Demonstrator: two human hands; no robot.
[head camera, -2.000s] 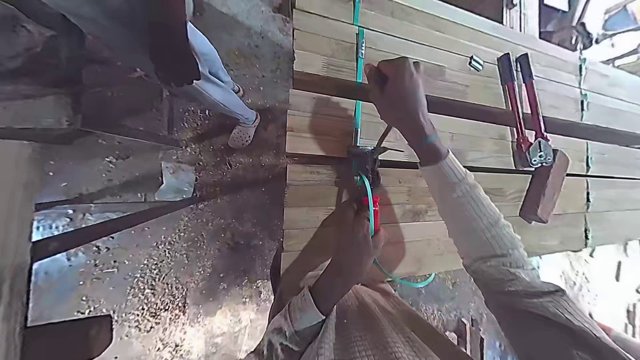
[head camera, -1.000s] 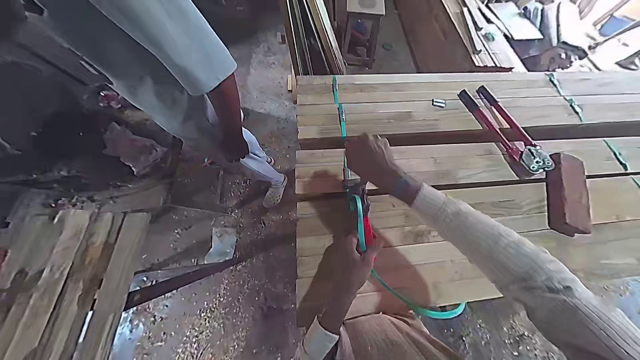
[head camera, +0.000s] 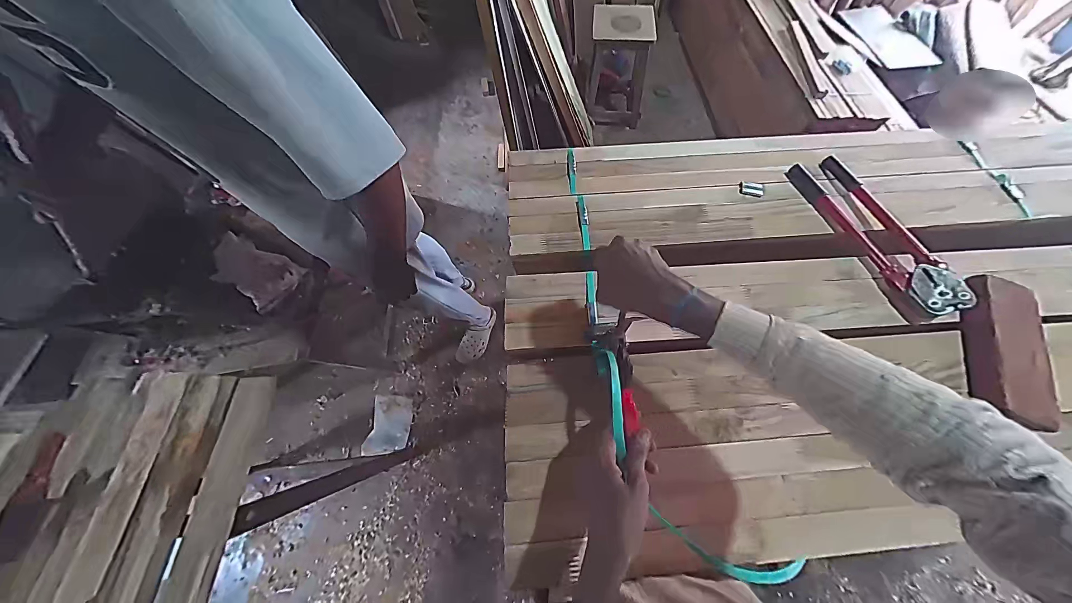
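My left hand (head camera: 620, 469) is closed around the red handle (head camera: 631, 412) of a strapping tensioner, together with the green strap beside it. The tensioner's metal head (head camera: 610, 333) rests on light wooden boards (head camera: 712, 477). Just above it my right hand (head camera: 636, 280) is closed at the tool's lever, which the fingers largely hide. Green plastic strap (head camera: 584, 222) runs across the boards, through the tool, and its loose end (head camera: 758, 574) curls past the near edge. To the right lie a red-handled strap sealer (head camera: 896, 243) and a small metal seal (head camera: 752, 189).
A reddish-brown block (head camera: 1011, 352) lies beside the sealer's jaws. Another green strap (head camera: 1001, 180) crosses the boards at far right. A person in a long pale garment (head camera: 276, 109) stands at left, near loose planks (head camera: 159, 477). A small stand (head camera: 621, 63) is behind the boards.
My right hand has moved from beside the strap to over it, above the tensioner. The person at left shows more fully. The view has shifted strongly.
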